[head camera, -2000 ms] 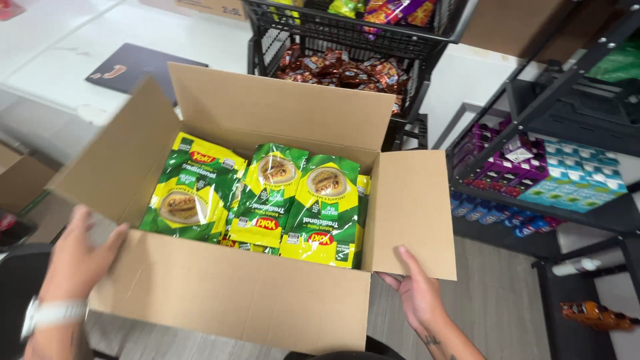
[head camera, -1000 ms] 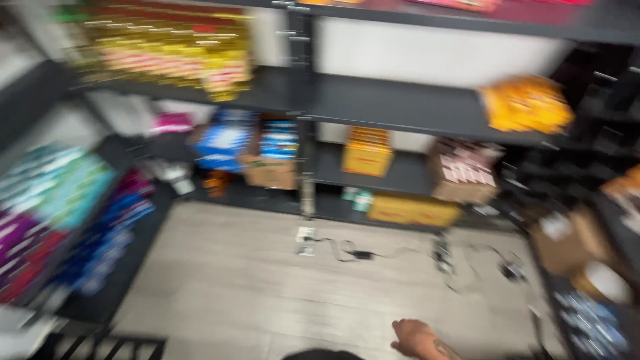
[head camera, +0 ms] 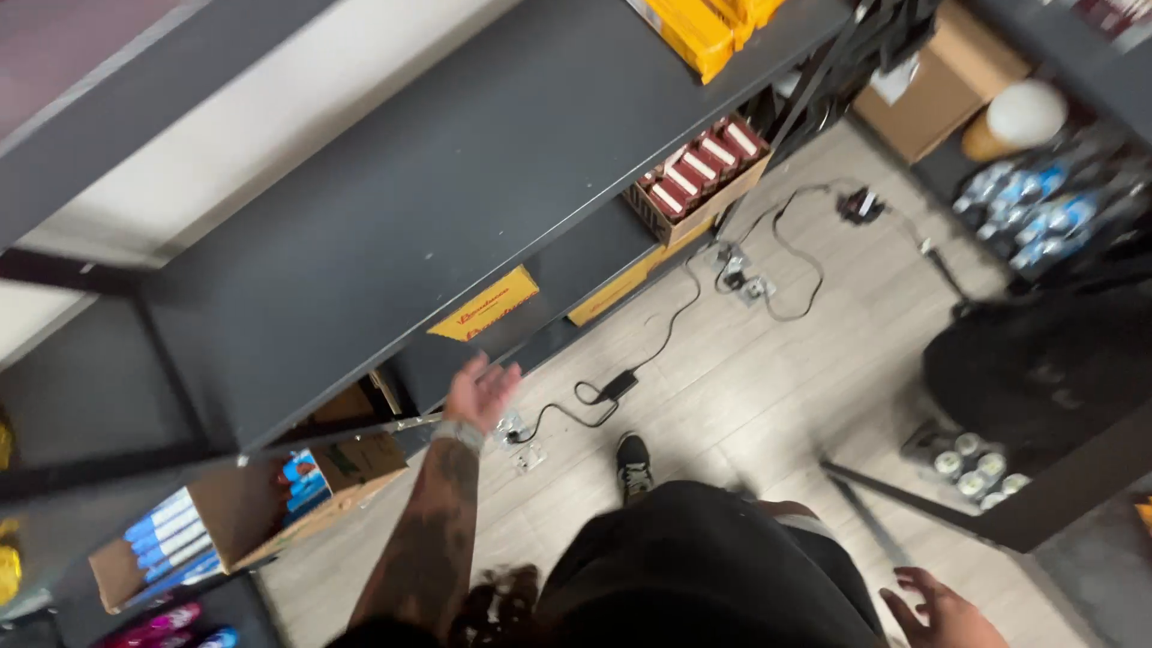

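Observation:
My left hand, with a watch on its wrist, hangs with fingers apart beside the front edge of a dark metal shelf. It holds nothing. Just past its fingertips, a yellow box lies on the lower shelf. My right hand is at the bottom right, partly cut off, fingers loosely curled and apart, with nothing seen in it. Near it stands a dark shelf frame. An open carton of dark red packs sits farther along the lower shelf. Yellow packets lie on the shelf above.
Black cables with a power adapter run over the light floor near my shoe. A carton with blue and white packs is at lower left. At right are a cardboard box, bottles and several cans.
The view has swung from a table with an open carton of green and yellow packets, which both hands touched, to shelves and floor. Both hands are now off that carton.

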